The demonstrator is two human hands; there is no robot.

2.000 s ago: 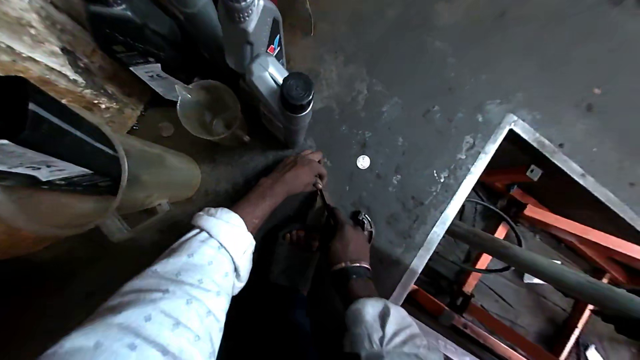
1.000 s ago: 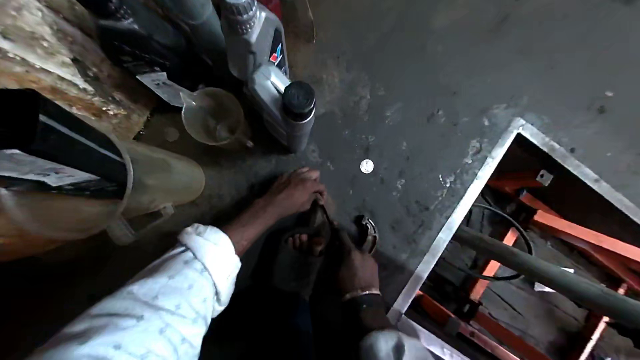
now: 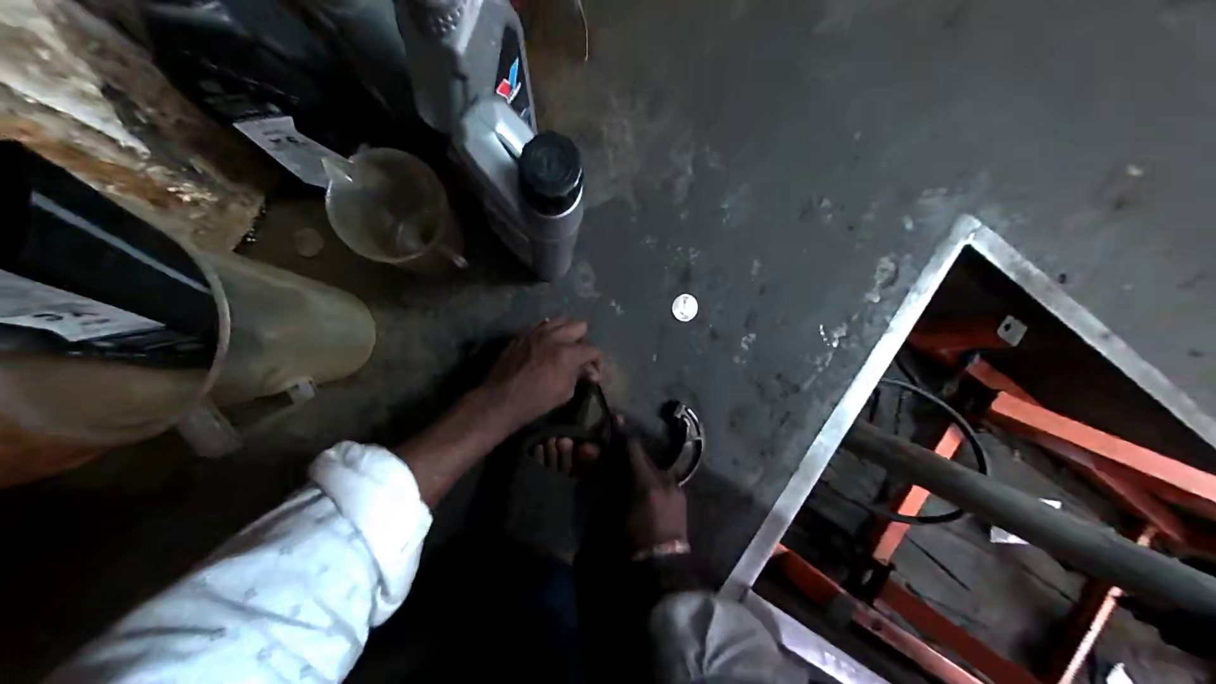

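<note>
My left hand [image 3: 546,370] is closed on one end of a dark, narrow part [image 3: 594,404] low over the floor, in front of my foot. My right hand [image 3: 651,494] is at the other side of that part, its fingers near or on it; shadow hides the exact contact. Just right of my right hand, a curved metal brake shoe [image 3: 686,444] lies on the floor. A small round whitish disc [image 3: 685,307] lies flat farther forward. My toes [image 3: 565,454] show between the hands.
A grey oil bottle with a black cap [image 3: 551,171], a translucent measuring jug [image 3: 389,204] and a large clear plastic container [image 3: 294,328] stand at the left. At the right, a metal-edged floor opening [image 3: 879,380] holds an orange metal frame [image 3: 1092,446] and a grey pipe [image 3: 1007,508].
My right hand has shifted slightly down and away from the brake shoe, which now shows more fully. My left hand remains at the dark part.
</note>
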